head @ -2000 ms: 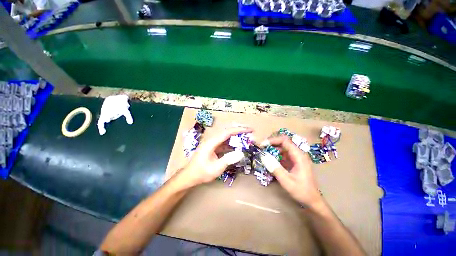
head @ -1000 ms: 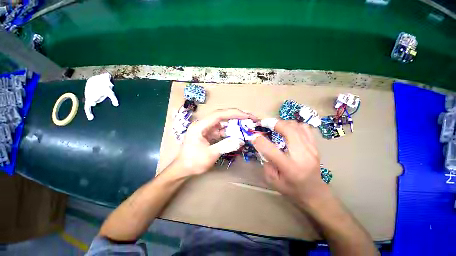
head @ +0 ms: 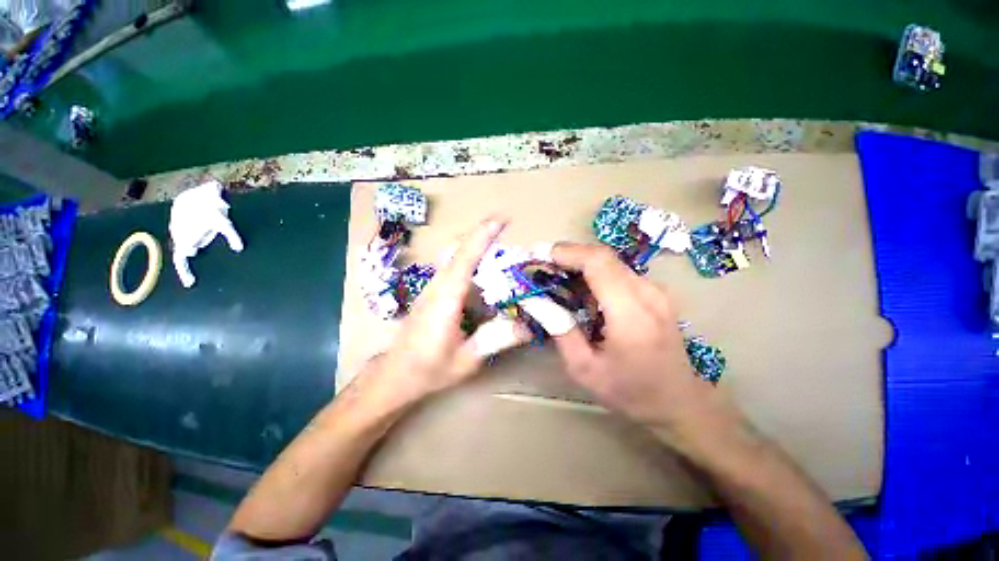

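Note:
My left hand (head: 438, 329) and my right hand (head: 619, 334) hold a wired subassembly (head: 526, 287) between them above the tan cardboard sheet (head: 789, 427). It shows white plastic and dark, blue and reddish wires. Pale finger cots cover both thumb tips. My left fingers are spread, with the thumb at the white plastic; my right thumb and fingers grip the wired side. Other wired subassemblies lie at the cardboard's left (head: 383, 268) and right (head: 734, 236). Another lies just behind my right hand (head: 646, 230). A green circuit board (head: 704, 358) shows beside my right hand.
A tape roll (head: 136, 268) and a white glove (head: 202, 230) lie on the dark green bench at left. A cased unit (head: 920, 59) sits on the green belt. Blue sheets hold clear housings at the far left (head: 20, 307) and far right (head: 988, 219). A thin pale stick (head: 548, 402) lies on the cardboard.
The view has tilted down, and the belt unit sits farther up and right. My left fingers have opened and lifted from the held subassembly. Its wires now show more between my hands.

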